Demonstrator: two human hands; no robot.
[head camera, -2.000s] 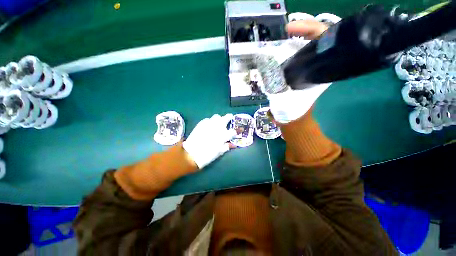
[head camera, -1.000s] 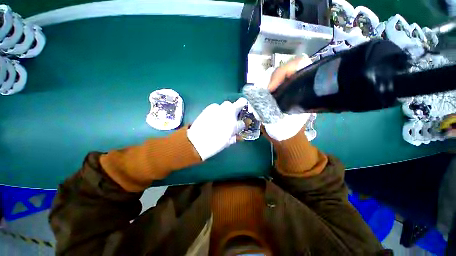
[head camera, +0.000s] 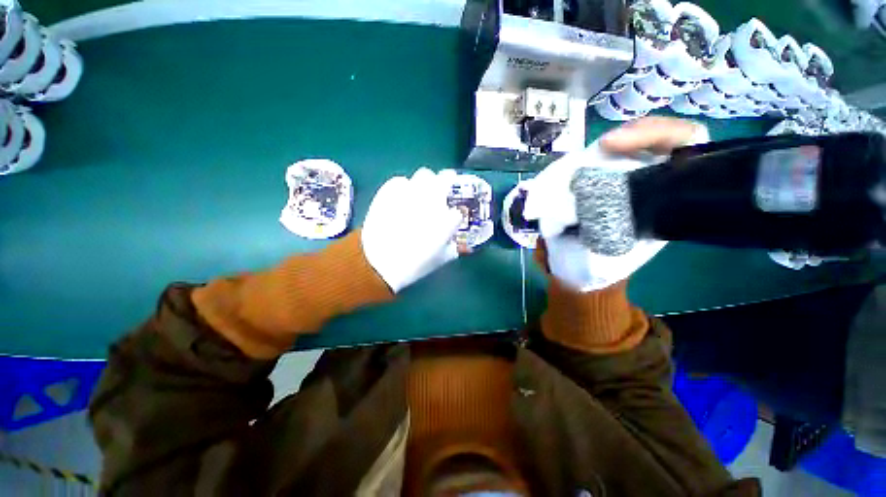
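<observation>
My left hand (head camera: 408, 229), in a white glove with bare fingertips, holds a white camera housing (head camera: 473, 208) on the green bench, its board side up. My right hand (head camera: 593, 218) is closed around the grey wrap of the black electric screwdriver (head camera: 767, 191), which lies nearly level and points left. The tip is hidden. A second housing (head camera: 517, 212) sits just right of the held one, partly covered by my right hand. A third housing (head camera: 318, 199) lies apart to the left, open side up.
The silver screw feeder (head camera: 536, 73) stands behind the housings, with its pick-up block (head camera: 546, 105) in front. Stacked housings (head camera: 680, 87) run along the right rear. More leaning stacks (head camera: 31, 66) stand at the far left. The bench's front edge (head camera: 389, 343) is by my body.
The screwdriver and my right hand have moved from the feeder's front, down and then right. The feeder's pick-up block is now uncovered. My left hand stays at the housing. The camera view has shifted.
</observation>
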